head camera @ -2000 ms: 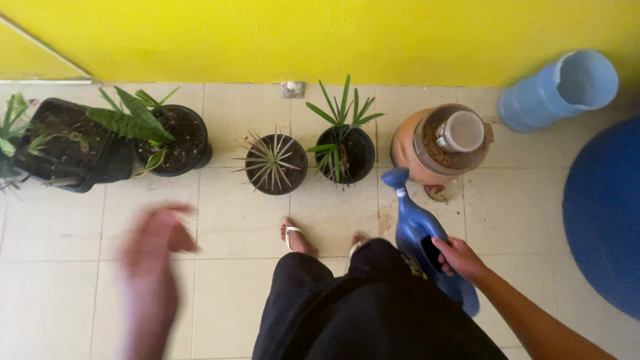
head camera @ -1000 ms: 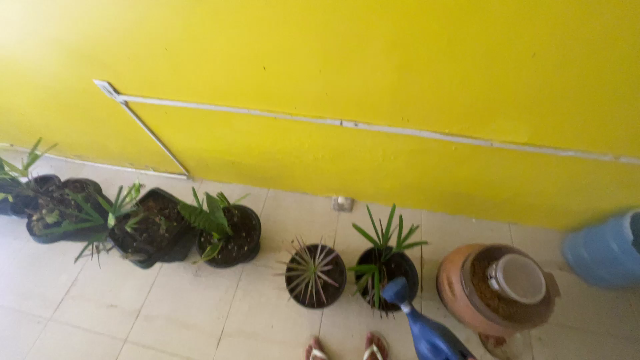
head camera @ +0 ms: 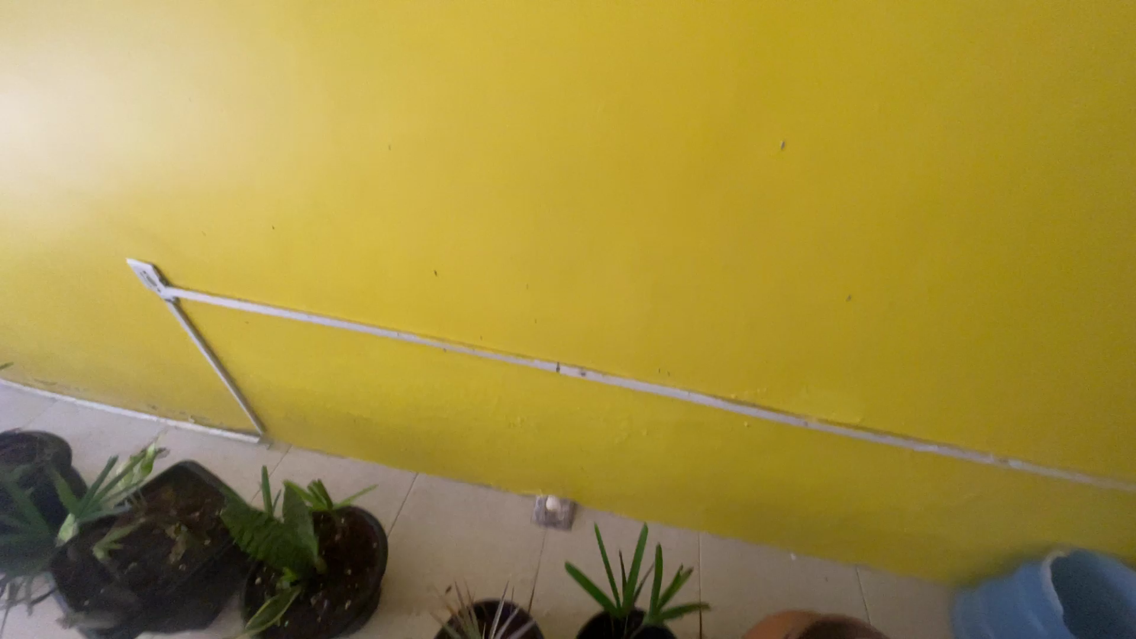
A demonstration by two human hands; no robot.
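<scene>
Neither my left hand nor my right hand is in the head view, and the blue watering can is out of sight too. Along the bottom edge stand potted plants in black pots: a broad-leaved plant at the left, a spiky thin-leaved plant near the middle, and a green narrow-leaved plant right of it. A dark rectangular planter with soil sits farther left. Only the top of an orange-brown pot shows at the bottom right.
A yellow wall fills most of the view, with white cable trunking running across it. A light blue plastic container stands in the lower right corner. A small floor fitting sits on the tiles by the wall.
The view has swung up toward the wall. Both hands, seen two seconds ago, have left the view; the blue watering can, still partly visible one second ago, is out of it too.
</scene>
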